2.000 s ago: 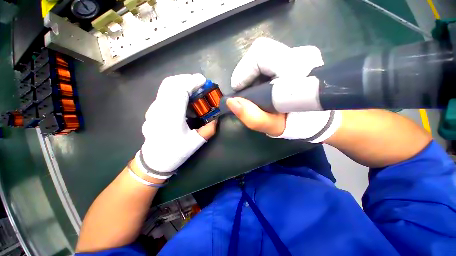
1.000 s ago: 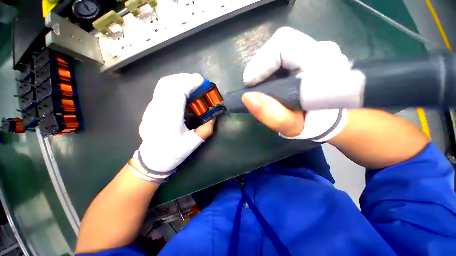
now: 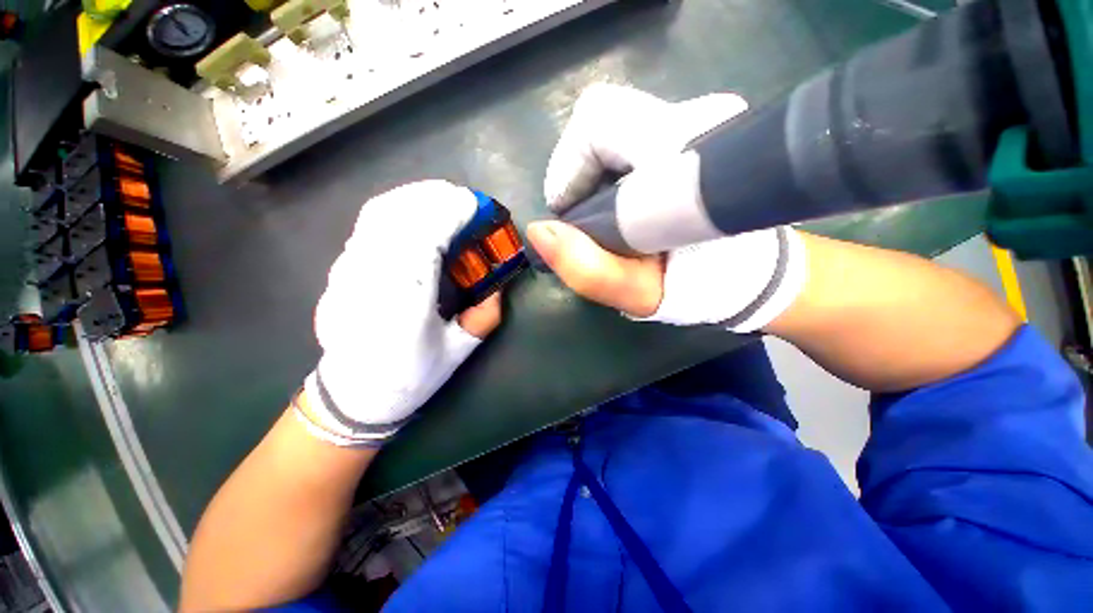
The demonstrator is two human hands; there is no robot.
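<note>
My left hand point(image 3: 390, 305), in a white glove with a bare thumb tip, holds a wound coil point(image 3: 488, 249) above the bench. The coil shows orange windings, a black body and a blue part on top. My right hand point(image 3: 653, 240), gloved with a bare thumb, is closed around the front of a dark-grey inline tool point(image 3: 839, 138) with a pale band. The tool's tip is close beside the coil's right side; whether it touches is hidden by my thumb. The tool's green rear part point(image 3: 1040, 192) is at the right edge.
A coil stack point(image 3: 114, 240) stands at the bench's left side. A pale fixture rail point(image 3: 396, 60) with cream clips lies along the back. A black unit with a round knob point(image 3: 182, 30) is at the upper left. The green bench point(image 3: 503, 395) ends just before my body.
The tool first drew back right from the coil, then came in close again, with its rear end now raised and the green part in view. The coil in my left hand has shifted and turned slightly.
</note>
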